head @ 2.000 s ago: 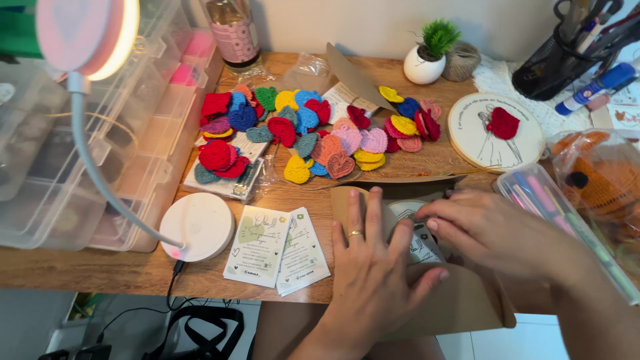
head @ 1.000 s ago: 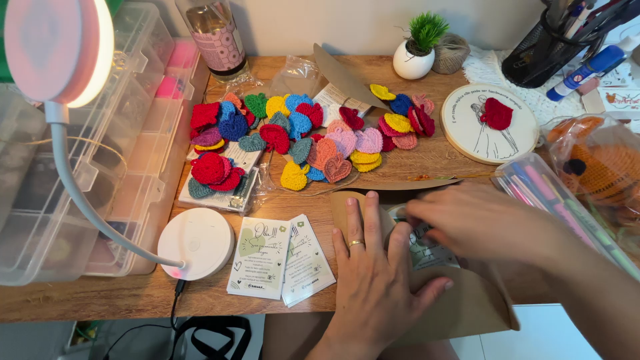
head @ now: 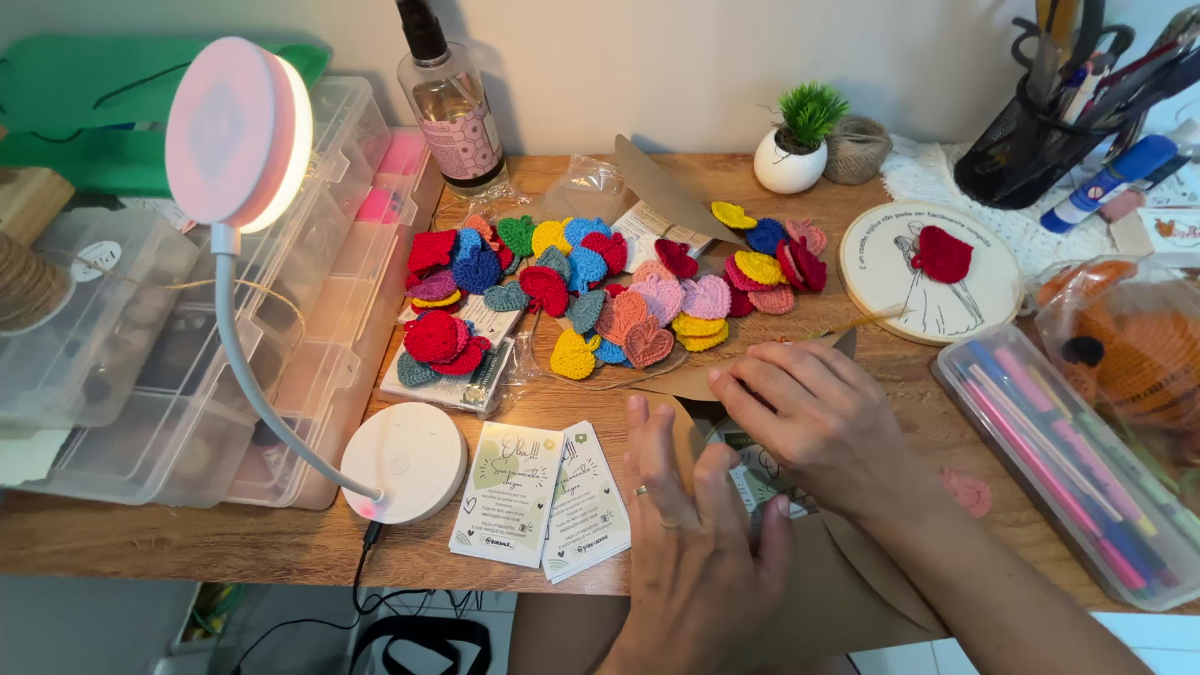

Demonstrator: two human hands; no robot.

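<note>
A brown kraft paper package (head: 816, 591) lies at the table's front edge, partly hidden by both hands. My left hand (head: 703, 525) rests on its left part with fingers spread. My right hand (head: 816, 422) bends over the package's upper edge, its fingertips close to the raised flap; whether they pinch it is unclear. Between the hands shows a printed card (head: 764, 483), perhaps in clear plastic. Two stacks of printed cards (head: 506, 492) lie left of my left hand. Behind the hands are many crocheted hearts (head: 647, 342) in several colours. A pink crocheted heart (head: 966, 492) lies right of my right forearm.
A ring lamp (head: 403, 464) and clear organizer boxes (head: 309, 394) stand left. A spray bottle (head: 455, 122), small potted plant (head: 792, 169) and twine ball (head: 858, 150) stand behind. Right are an embroidery hoop (head: 867, 281), a pen case (head: 1059, 469), a mesh pen holder (head: 994, 159) and a bagged orange crochet piece (head: 1125, 347).
My right hand has moved from inside the package to its upper edge. My left hand stays on the left part. The pink heart beside my right forearm now shows.
</note>
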